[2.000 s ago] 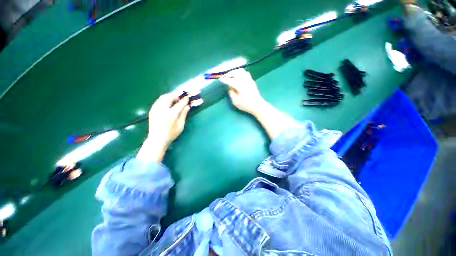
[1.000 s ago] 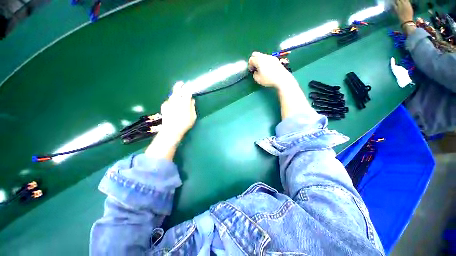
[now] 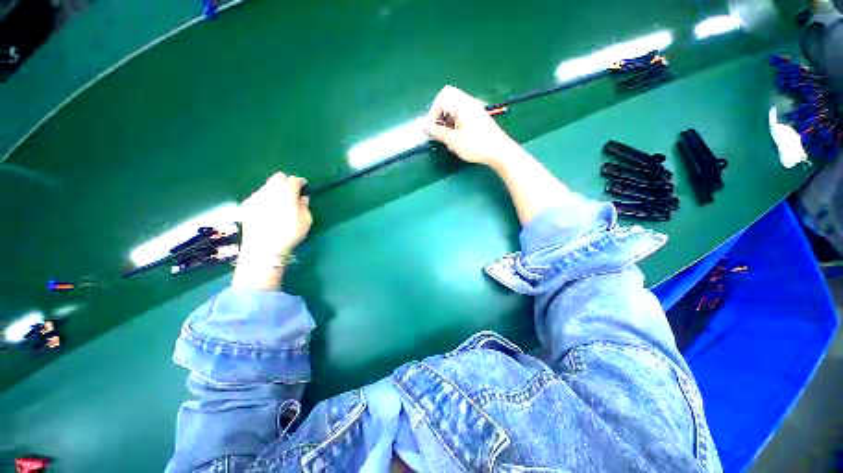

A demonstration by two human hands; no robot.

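A thin black cable assembly [image 3: 370, 168] runs over the belt between my two hands. My left hand [image 3: 274, 220] is closed on its left end, and the plug there is hidden by the fingers. My right hand [image 3: 465, 127] is closed on its right end, and the fingers cover most of what they hold. A second harness with a black cluster and copper tips [image 3: 205, 249] lies just left of my left hand. Another harness's black cable [image 3: 555, 90] runs right from beside my right hand, with an orange-red bit showing there.
Loose black housings [image 3: 640, 180] lie in a group at right, with a smaller group [image 3: 702, 164] beside it. A white item [image 3: 788, 139] and a blue plug pile [image 3: 812, 103] lie farther right. A blue bin [image 3: 776, 323] stands below the edge. A red object [image 3: 32, 464] is at lower left.
My left hand has moved left and slightly down, with the cable now drawn straighter between the hands. The harnesses at left have shifted left. The loose housings appear farther right as the view shifted.
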